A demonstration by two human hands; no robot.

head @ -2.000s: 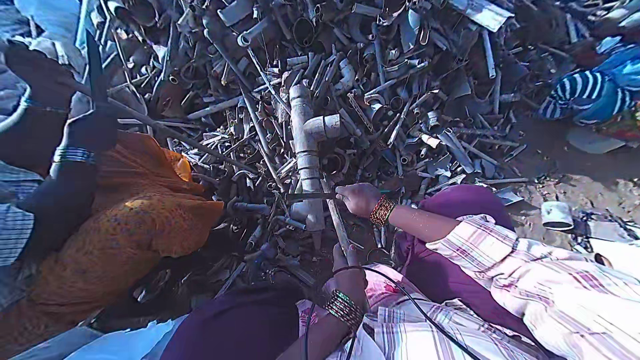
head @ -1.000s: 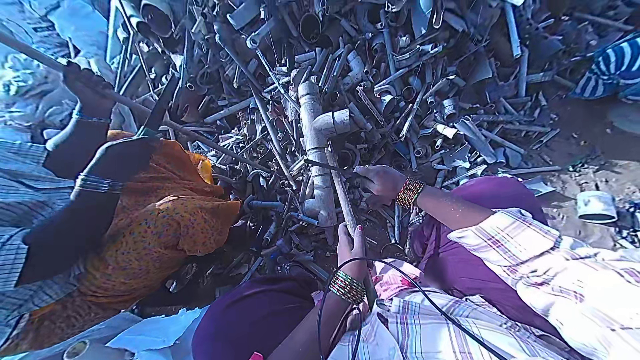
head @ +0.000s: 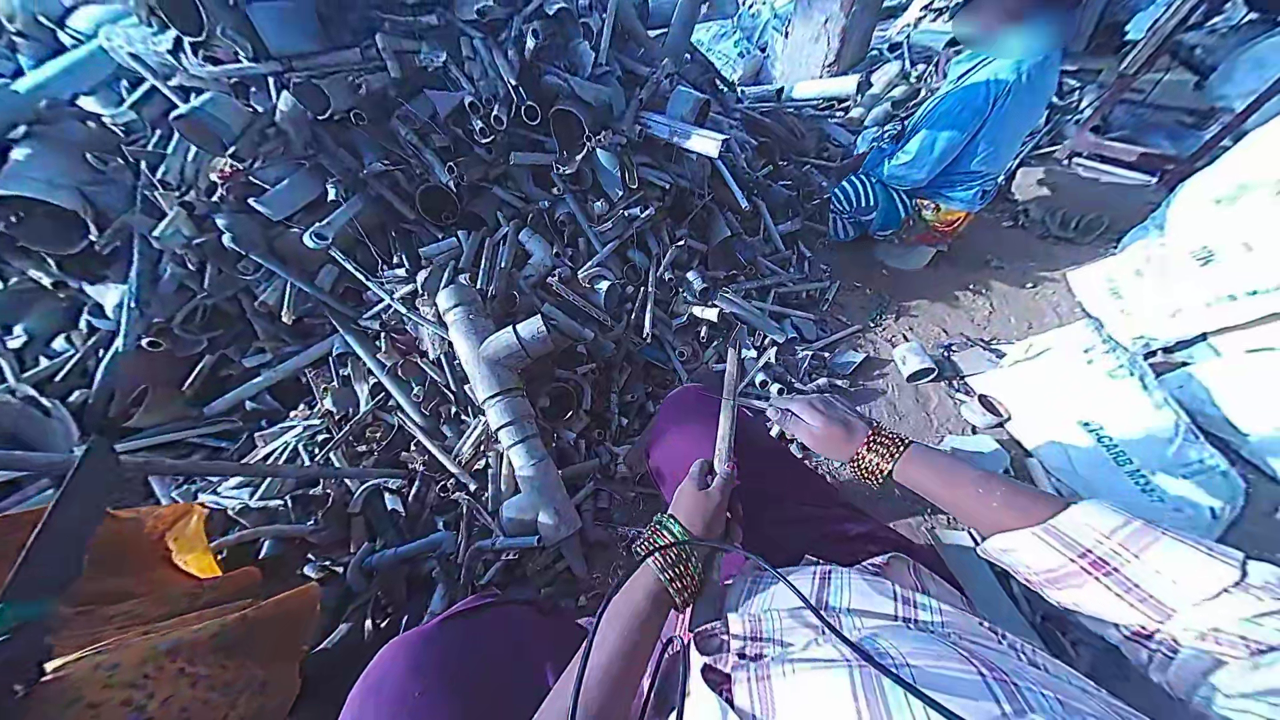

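Observation:
My left hand (head: 703,497) is closed around the lower part of a narrow length of pipe or strip (head: 730,410), which points up and away from me over my knee. In my right hand (head: 820,422) is the handle end of a thin blade-like tool (head: 735,400); its thin end crosses the strip near the upper part. Whether the blade touches the strip cannot be told. A thick grey plastic pipe with a tee branch (head: 513,420) lies on the heap, left of both hands. A black cable (head: 800,600) loops over my left forearm and lap.
A heap of scrap plastic pipes and fittings (head: 600,240) spreads ahead and left. Orange patterned cloth (head: 180,650) and a long dark blade (head: 70,540) are at lower left. A person in blue (head: 965,130) sits at upper right. White sacks (head: 1150,440) and a short pipe piece (head: 914,362) lie right.
The view has swung to the right, bringing in the person in blue and the sacks. My hands still hold the strip and the tool, with the strip now out over my knee.

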